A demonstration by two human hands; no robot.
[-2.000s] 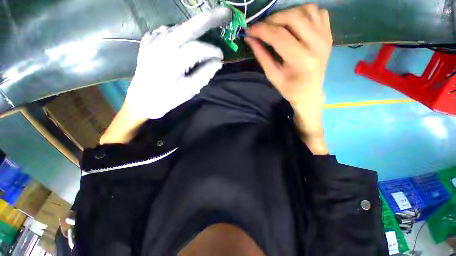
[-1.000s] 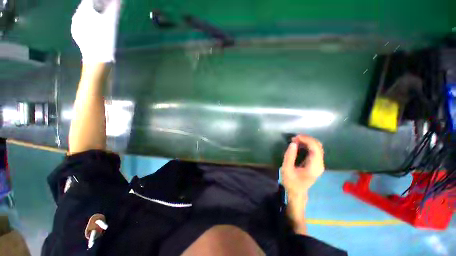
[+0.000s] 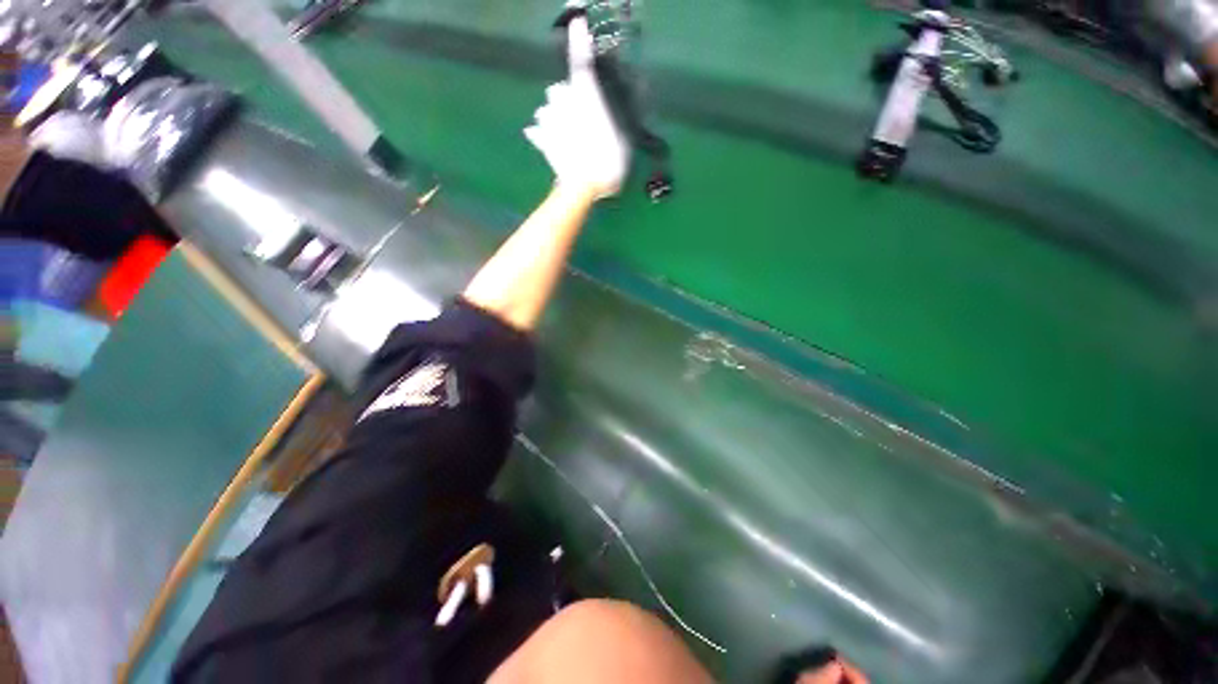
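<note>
My left hand (image 3: 582, 139), in a white glove, reaches out over the green conveyor belt. Its fingers are around a silver-white tube unit (image 3: 578, 48), whose upper end and thin wires show beyond the glove. A black cable (image 3: 655, 154) lies beside the hand. My right hand (image 3: 839, 672) is cut off by the bottom edge, next to a dark thing; its grip cannot be told. A thin silvery solder wire (image 3: 615, 528) lies loose on the dark-green bench (image 3: 748, 535).
Another tube unit (image 3: 904, 110) with a black cable and wires lies on the belt (image 3: 828, 254) at the right. A long silver-white unit (image 3: 301, 80) lies at the upper left. A small spool (image 3: 310, 254) stands on the bench at left. A dark object (image 3: 1135, 641) is at the lower right.
The view has swung left and further over the belt. My left hand is now at a tube unit on the belt. My right hand has slipped mostly out of the picture at the bottom.
</note>
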